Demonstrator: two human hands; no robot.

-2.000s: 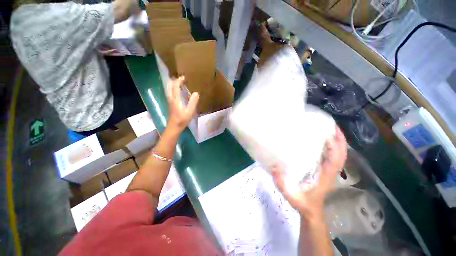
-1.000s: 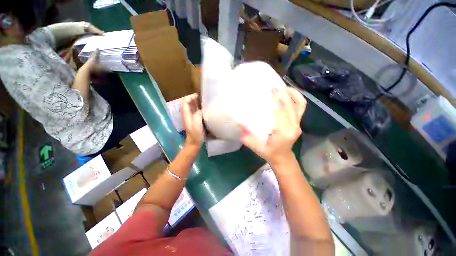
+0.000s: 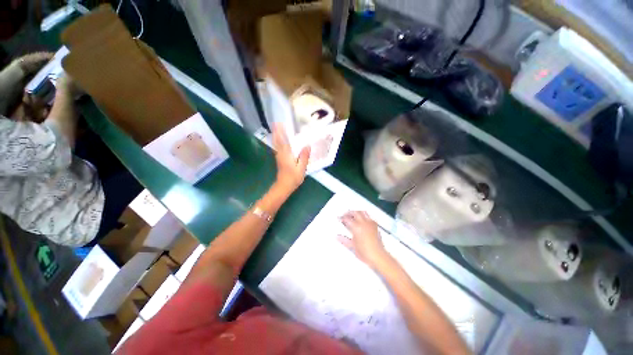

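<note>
An open retail box (image 3: 323,148), white outside and brown inside, stands tilted with its flaps up beyond the belt's middle. The cream end of an appliance unit (image 3: 312,109) with a dark hole shows inside it. My left hand (image 3: 291,165) grips the box's near left corner, thumb on the printed face. My right hand (image 3: 361,237) lies on the white stack of leaflets (image 3: 312,277), fingers apart, with nothing visibly gripped. Whether it touches a single sheet's edge cannot be told.
Several bagged cream units (image 3: 451,201) lie at right. Black bagged bundles (image 3: 430,59) lie beyond, near a power strip (image 3: 569,90). Another open box (image 3: 187,152) is on the green belt at left, with more boxes (image 3: 94,284) below. A person (image 3: 48,173) works at far left.
The bagged unit held in both hands is now out of them, and a unit sits inside the box. My left hand has taken hold of the box. My right hand has moved down to the leaflets.
</note>
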